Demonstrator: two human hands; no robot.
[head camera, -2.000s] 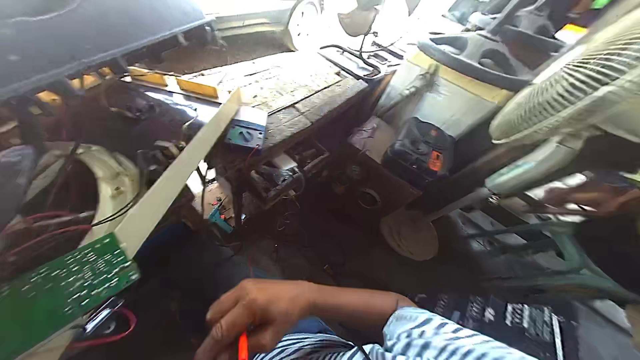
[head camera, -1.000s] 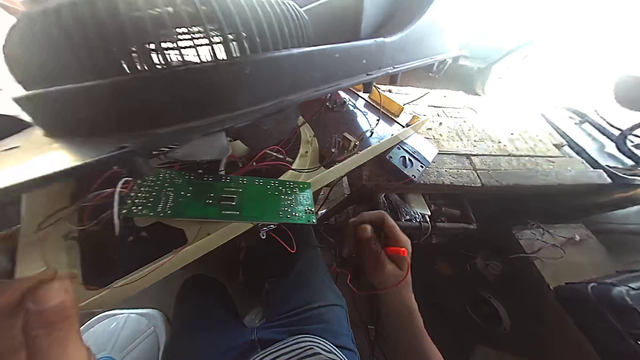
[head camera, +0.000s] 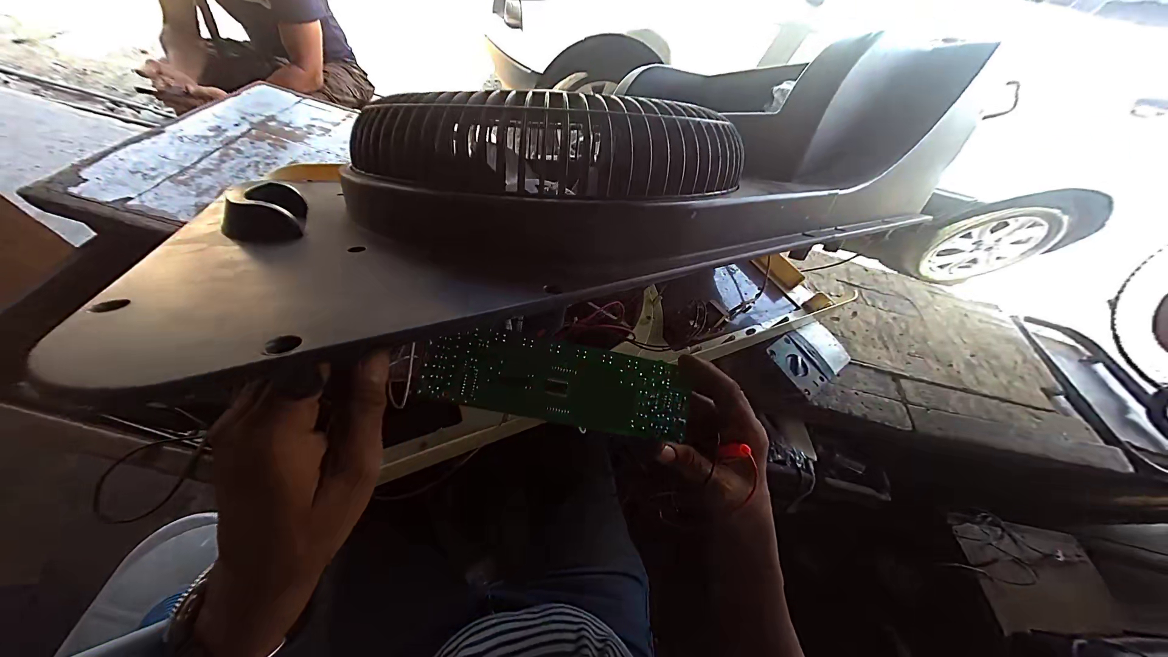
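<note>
A green circuit board (head camera: 557, 388) hangs by wires below the dark plastic housing of a fan (head camera: 547, 228), whose round grille faces up. My right hand (head camera: 712, 438) grips the board's right end between thumb and fingers. A red-tipped probe (head camera: 735, 451) with a red wire also lies in that hand. My left hand (head camera: 306, 438) is raised under the housing's lower left edge, fingers against it; the fingertips are partly hidden in shadow. Red wires (head camera: 607, 315) show behind the board. A cream plastic frame (head camera: 511, 424) runs beneath it.
A multimeter (head camera: 803, 363) rests at the edge of a worn wooden bench (head camera: 931, 347). Beyond the housing, a person (head camera: 274, 46) sits at the upper left, and a car wheel (head camera: 990, 242) shows at the right. Cables lie on a board (head camera: 1031, 566) at the lower right.
My right hand has taken hold of the circuit board's right end, with the red probe still in it. My left hand has come to the housing's edge. The view has shifted strongly.
</note>
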